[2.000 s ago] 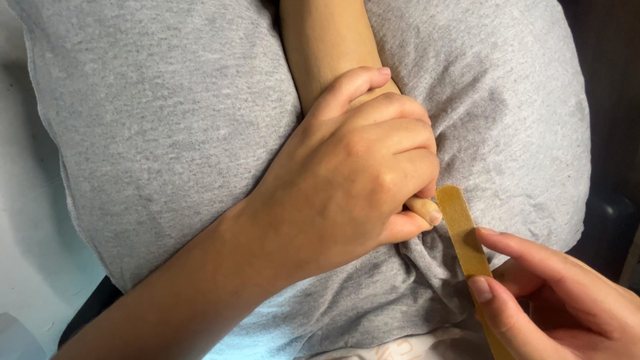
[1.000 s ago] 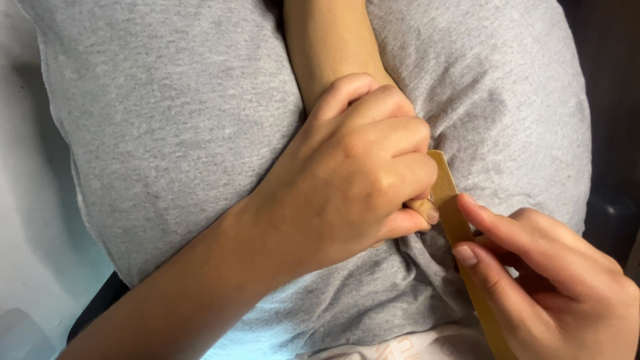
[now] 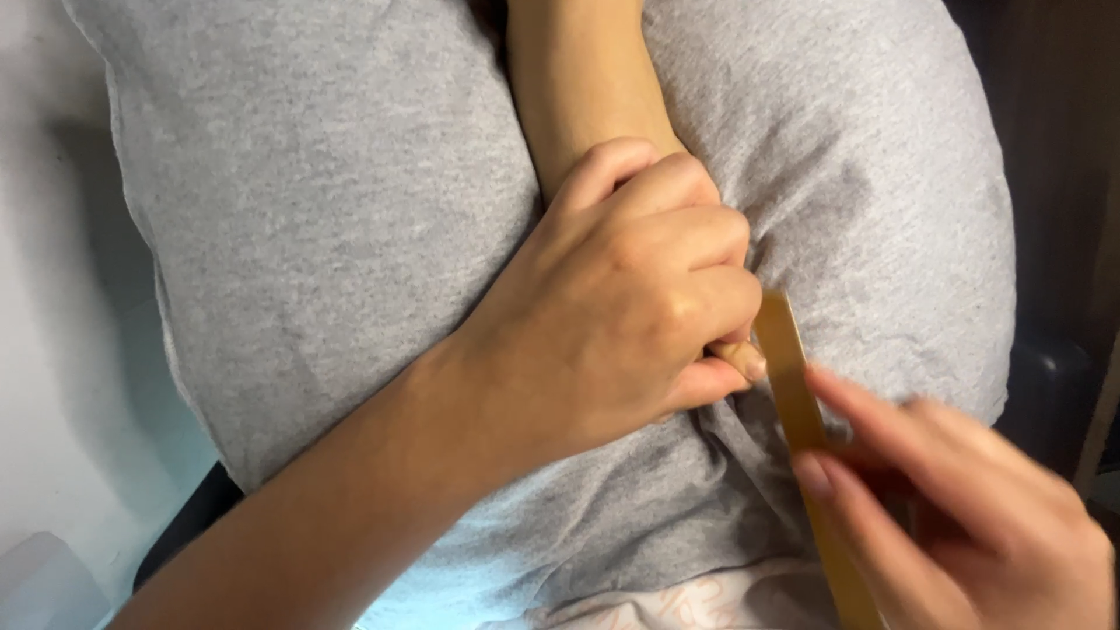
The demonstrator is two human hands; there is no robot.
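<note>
Another person's forearm [image 3: 582, 79] reaches down from the top over a grey fabric cushion [image 3: 332, 201]. My left hand [image 3: 639, 289] is closed over that person's hand, most of which is hidden beneath it. One fingertip with its nail [image 3: 746, 360] sticks out between my left thumb and fingers. My right hand [image 3: 954, 499], slightly blurred, pinches a yellow-brown nail file [image 3: 792, 385] between thumb and finger. The upper part of the file stands close beside the fingertip; whether they touch I cannot tell.
Under the near edge of the cushion lies pale patterned fabric [image 3: 691, 604]. A white surface [image 3: 52, 350] is at the left, with a translucent object [image 3: 52, 582] at its lower corner. Dark objects [image 3: 1050, 367] stand beyond the cushion's right side.
Two seconds ago the file showed its broad face, its end near the fingertip; now it is turned and its upper part is alongside the finger. My left hand keeps its hold.
</note>
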